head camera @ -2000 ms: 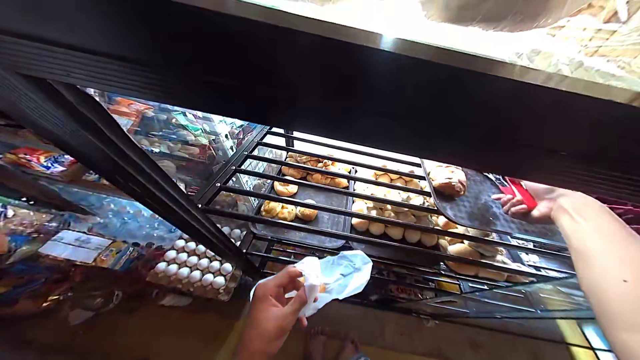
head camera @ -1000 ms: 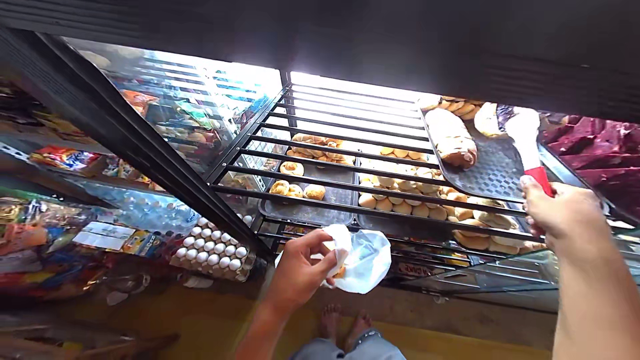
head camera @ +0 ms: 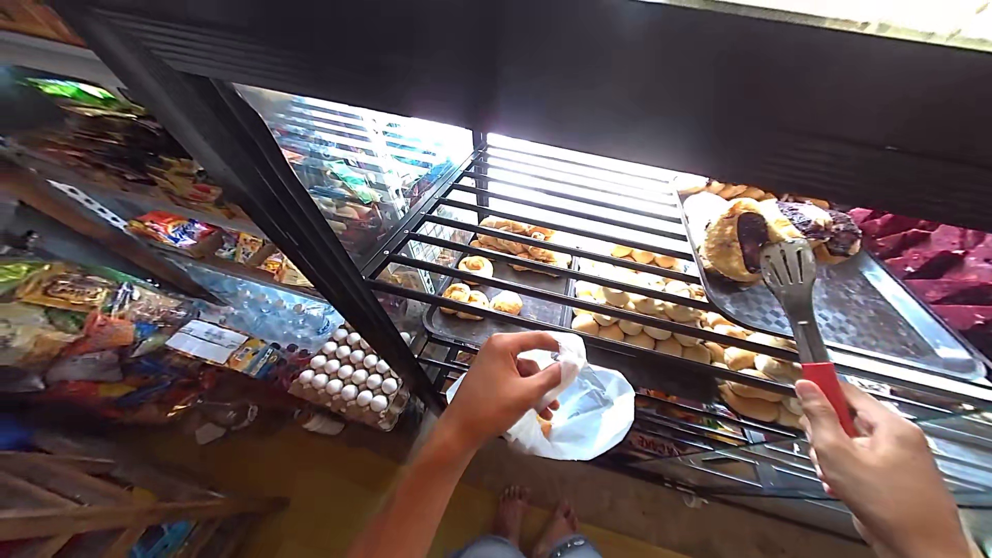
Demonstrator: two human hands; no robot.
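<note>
My left hand (head camera: 508, 384) pinches the rim of a translucent white plastic bag (head camera: 589, 415), whose mouth gapes; part of a bread piece shows low inside. At the right, my right hand (head camera: 868, 453) holds serving tongs (head camera: 790, 287) by the red handle. Their slotted metal end touches or overlaps a cut bread roll with dark purple filling (head camera: 732, 240), on a dark metal tray (head camera: 876, 310) on the upper rack. The roll appears to be at the tongs' head; whether they grip it is hidden.
Black rack bars (head camera: 542, 291) cross the display case above trays of small buns (head camera: 643, 318) and swirl pastries (head camera: 474, 267). White eggs (head camera: 353, 376) fill a carton at lower left, beside shelves of packaged snacks (head camera: 174, 229). A glass panel (head camera: 744, 465) lies below the rack.
The tongs' metal end has moved left and down from the tray's far side to the purple-filled roll. My left hand still holds the bag.
</note>
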